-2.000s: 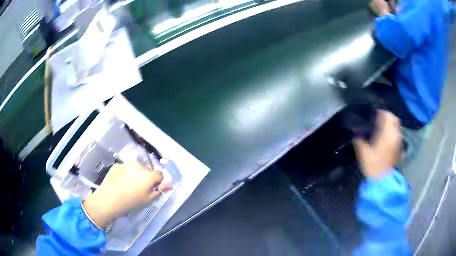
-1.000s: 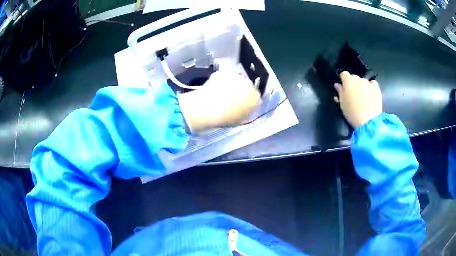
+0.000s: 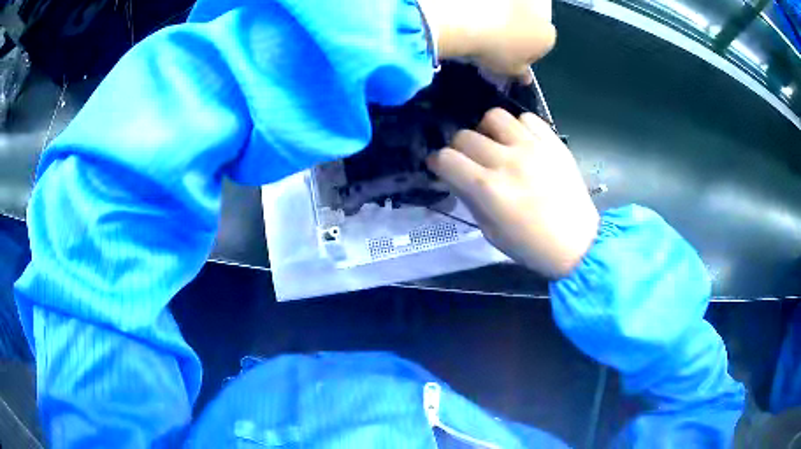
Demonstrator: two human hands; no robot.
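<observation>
The white plastic housing (image 3: 351,250) lies open on a white sheet (image 3: 294,263) on the bench, partly hidden by my arms. A black inner bracket (image 3: 400,145) sits in or over the housing. My left hand (image 3: 496,31) is at the housing's far side, cut off by the top edge, fingers bent down at the black part's far right corner. My right hand (image 3: 527,188) has curled fingers on the bracket's right side. A thin dark wire (image 3: 452,216) runs from the bracket towards my right hand. The fingertips of both hands are largely hidden.
The glossy dark-green bench (image 3: 694,184) extends right, its near edge running below the sheet. Dark stacked parts with thin wires (image 3: 75,35) lie at the upper left. A pale raised rail (image 3: 685,44) runs along the upper right. Blue fabric shows at both side edges.
My right hand has moved left from the bench to the housing, with the black part now there. My left hand has moved from inside the housing to its far side.
</observation>
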